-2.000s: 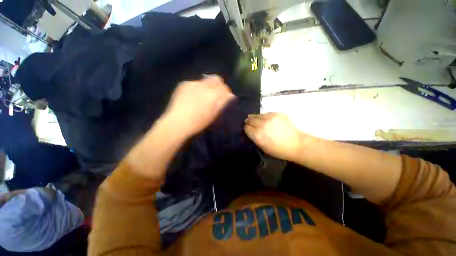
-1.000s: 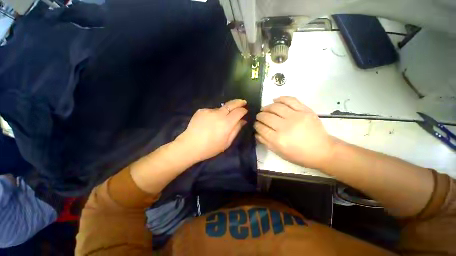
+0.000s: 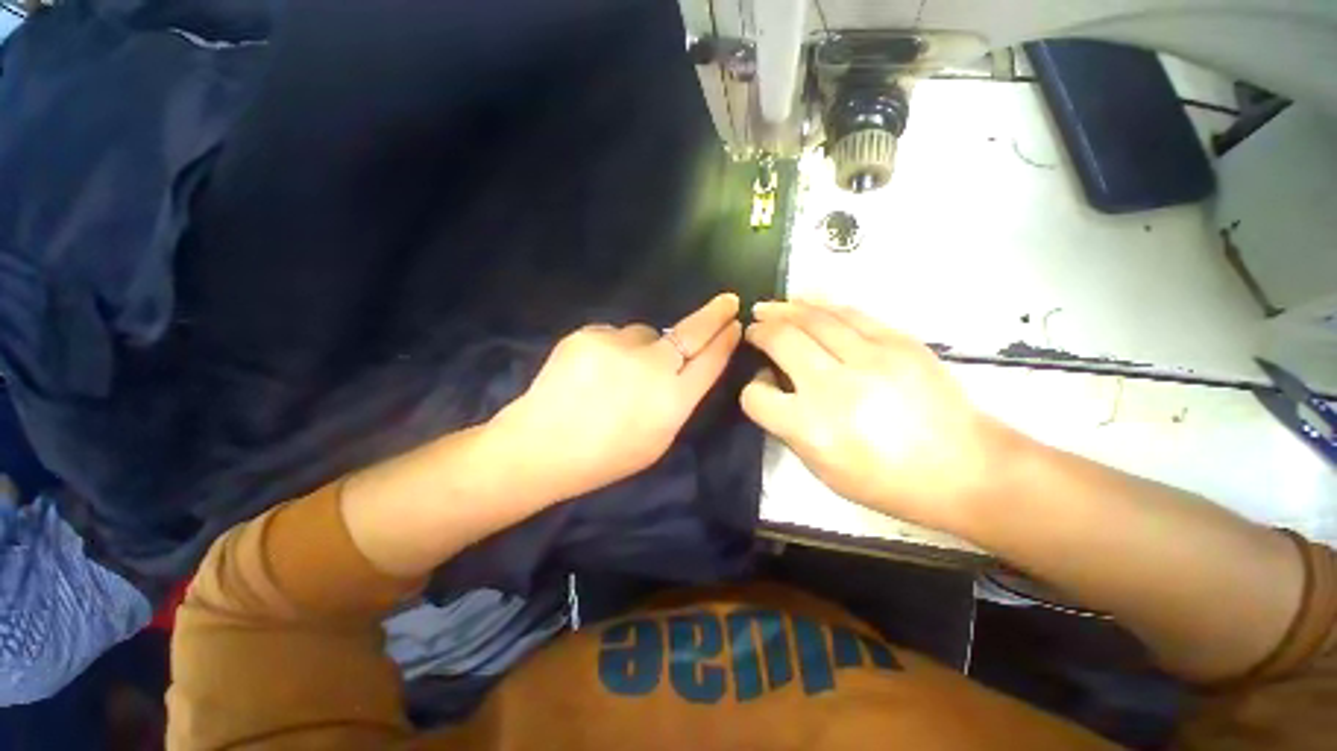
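Observation:
A large dark garment (image 3: 425,191) covers the left of the machine table and hangs over its front edge. Its straight right edge runs under the lit presser foot (image 3: 763,198). My left hand (image 3: 623,389) lies flat on the cloth, with a ring on one finger. My right hand (image 3: 880,411) rests at the cloth's edge, fingertips on the border and palm over the white table. The fingertips of both hands nearly meet just in front of the presser foot.
The machine head (image 3: 777,74) with a ribbed knob (image 3: 865,154) stands above the work. A black phone-like rectangle (image 3: 1122,125) lies on the white table (image 3: 938,250) at right. Blue-handled snips (image 3: 1302,411) lie at the far right. A light blue cloth (image 3: 59,602) shows at lower left.
My left hand came down from a blurred, raised pose onto the cloth and moved toward the presser foot. My right hand moved up along the edge. The view has shifted closer to the machine.

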